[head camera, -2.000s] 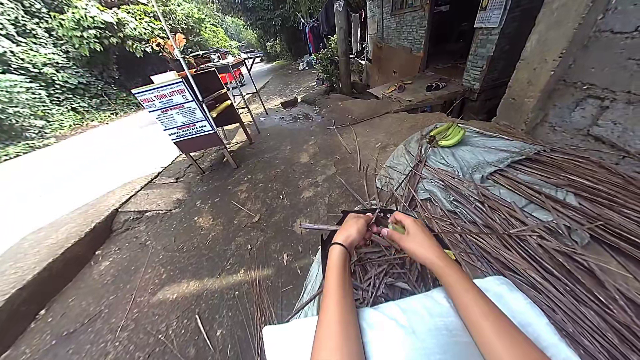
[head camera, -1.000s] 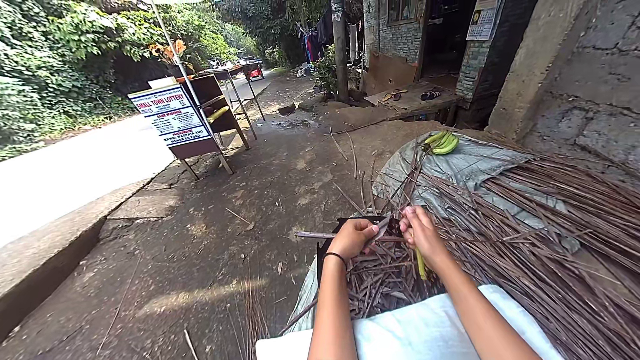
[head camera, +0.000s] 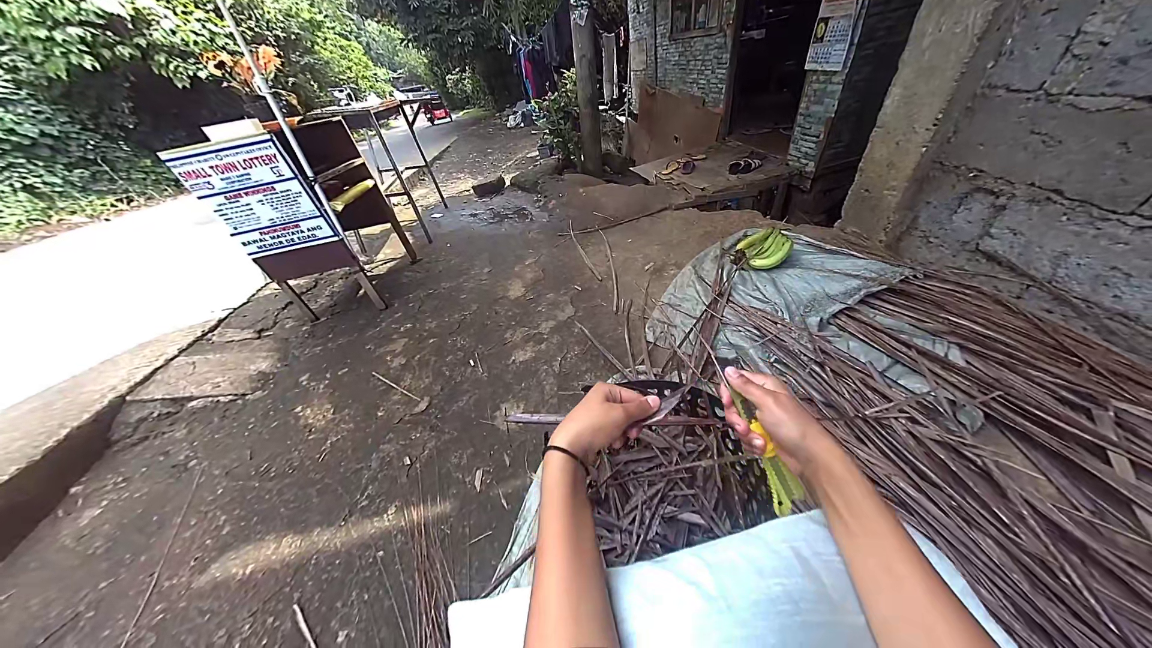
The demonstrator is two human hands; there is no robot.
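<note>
My left hand [head camera: 607,418], with a dark band at its wrist, is closed on a dry brown palm leaf strip [head camera: 668,407] over a black basket [head camera: 751,477]. Close on its right, my right hand [head camera: 769,418] grips a knife with a yellow-green handle [head camera: 781,477]; its thin blade points up and left. A brown stick [head camera: 540,418] passes by my left hand and reaches out over the basket's left side. Cut dry leaf pieces [head camera: 661,504] fill the basket below my hands. White cloth [head camera: 738,589] covers my lap.
Long dry palm leaves [head camera: 972,405] lie on a grey-green sheet [head camera: 801,283] to the right, with green bananas [head camera: 765,248] at its far end. A signboard [head camera: 256,198] and wooden stands are at the left, beside the road. A block wall [head camera: 1044,162] rises at the right.
My right hand has turned, and more of the yellow-green knife handle shows below it than two seconds ago. My left hand stays over the basket.
</note>
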